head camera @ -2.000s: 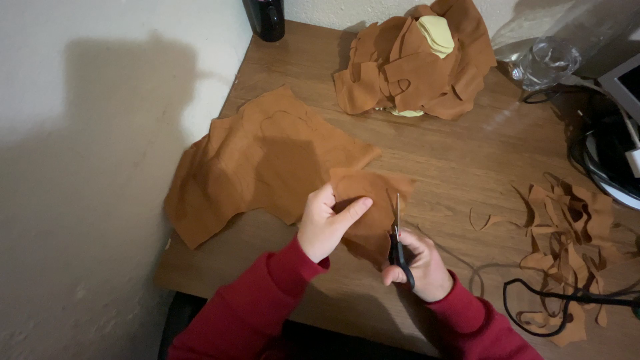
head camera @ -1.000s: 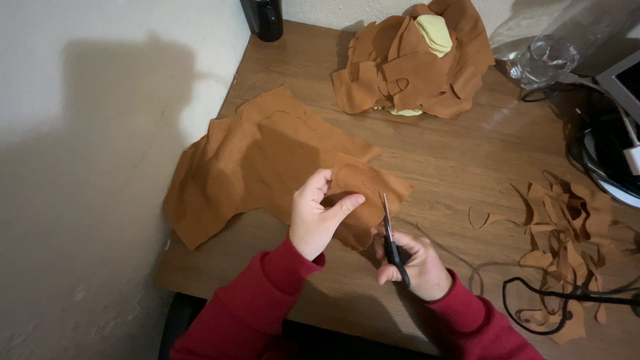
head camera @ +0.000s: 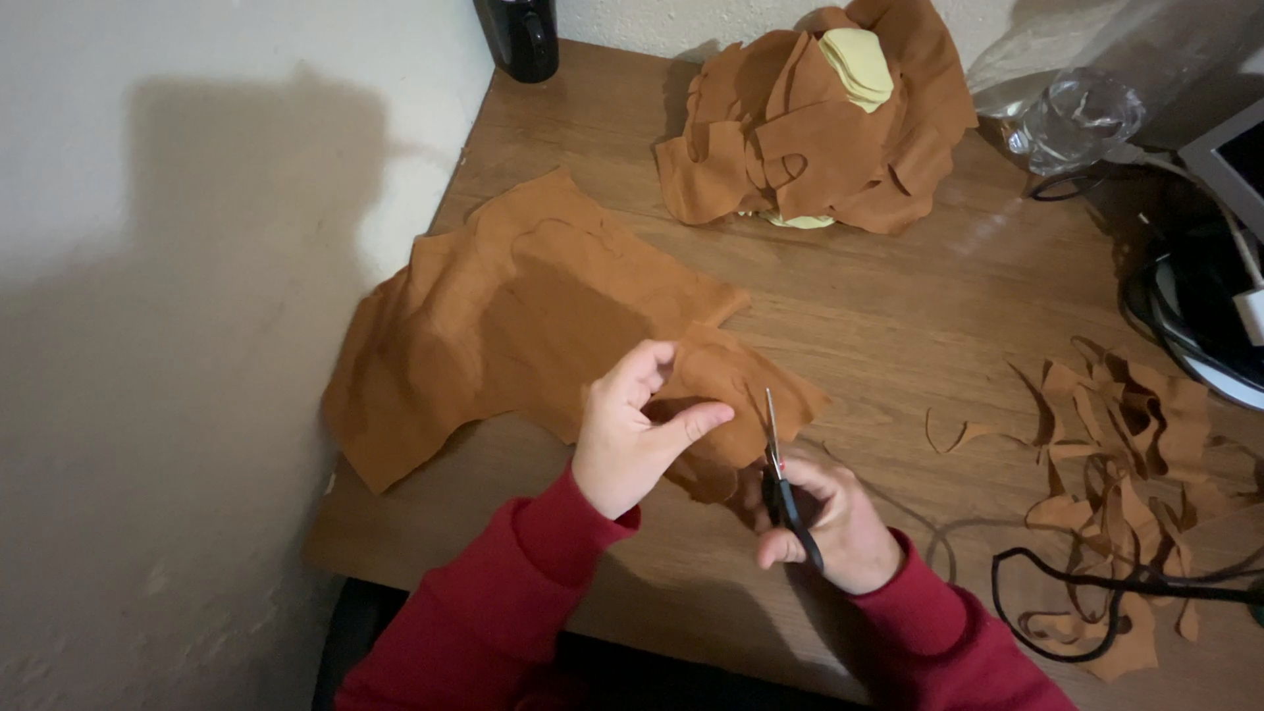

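Note:
Between its thumb and fingers, my left hand [head camera: 637, 430] pinches a small piece of brown fabric [head camera: 736, 380]. My right hand [head camera: 829, 518] grips black-handled scissors [head camera: 780, 484], their blades pointing up and lying at the fabric's right part. Whether the blades are fully closed is hard to tell. A larger brown fabric sheet [head camera: 553, 306] with a faint curved outline lies flat on the table, left of and partly behind my left hand. Part of the small piece hangs below the scissors, near my right fingers.
A heap of brown cut pieces [head camera: 820, 138] with pale yellow pieces [head camera: 857, 67] lies at the back. Narrow brown scraps [head camera: 1116, 474] and a black cord [head camera: 1057, 573] are at right. A clear plastic bottle [head camera: 1076, 118], cables and a black mug [head camera: 518, 39] stand toward the back; a wall borders the left.
The small fabric piece has turned in my left hand over the two seconds. My right hand with the scissors has shifted slightly left since the earliest frame.

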